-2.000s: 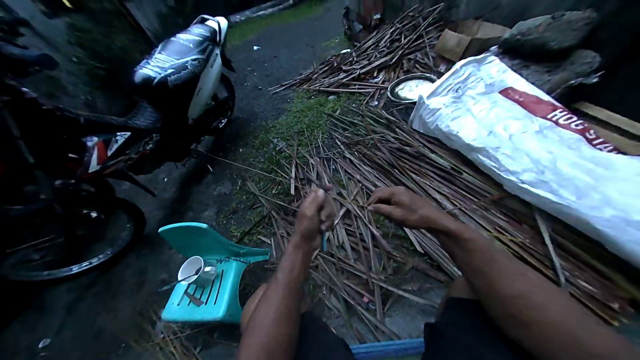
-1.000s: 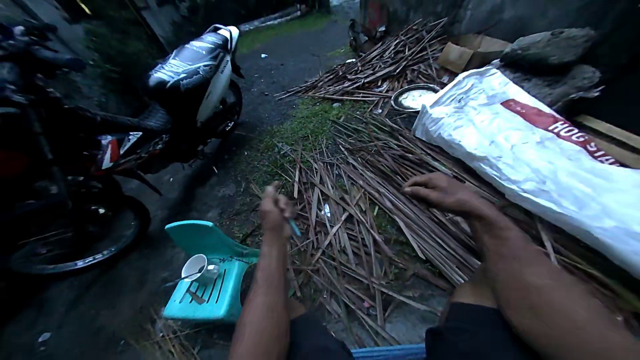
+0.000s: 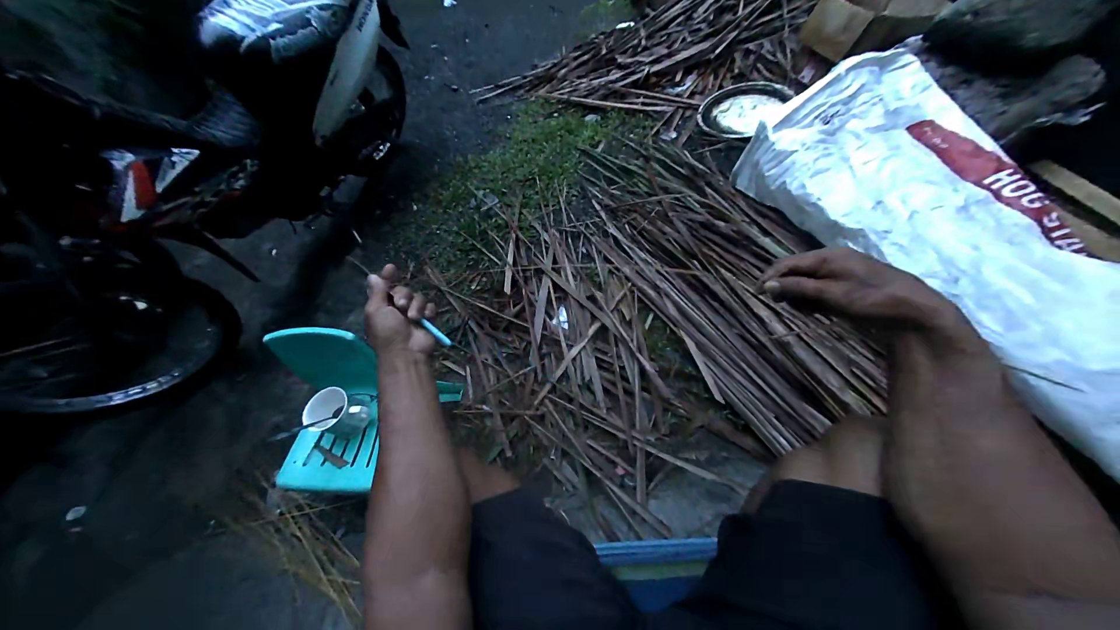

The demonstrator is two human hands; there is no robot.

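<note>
My left hand (image 3: pixel 401 313) is closed around a thin tool with a light blue handle (image 3: pixel 435 332); a dark, narrow end seems to stick out past the thumb. My right hand (image 3: pixel 831 284) is over the long brown dried leaf strips (image 3: pixel 700 289), thumb and fingertips close together. A thin strip shows behind the right wrist, but whether the fingers pinch it cannot be told. Looser, crossing strips (image 3: pixel 569 376) cover the ground between my hands.
A small teal plastic chair (image 3: pixel 324 468) bears a white cup (image 3: pixel 324 408) at left, near a parked motorcycle (image 3: pixel 140 192). On the right lies a white sack (image 3: pixel 875 157) with red print, beside a round basin (image 3: pixel 744 109), a cardboard box (image 3: pixel 840 26) and rocks (image 3: pixel 1024 79).
Two seconds ago my hands were close together over the strips; they have since moved apart, the left one toward the motorcycle. The blue-handled tool stays in my left hand.
</note>
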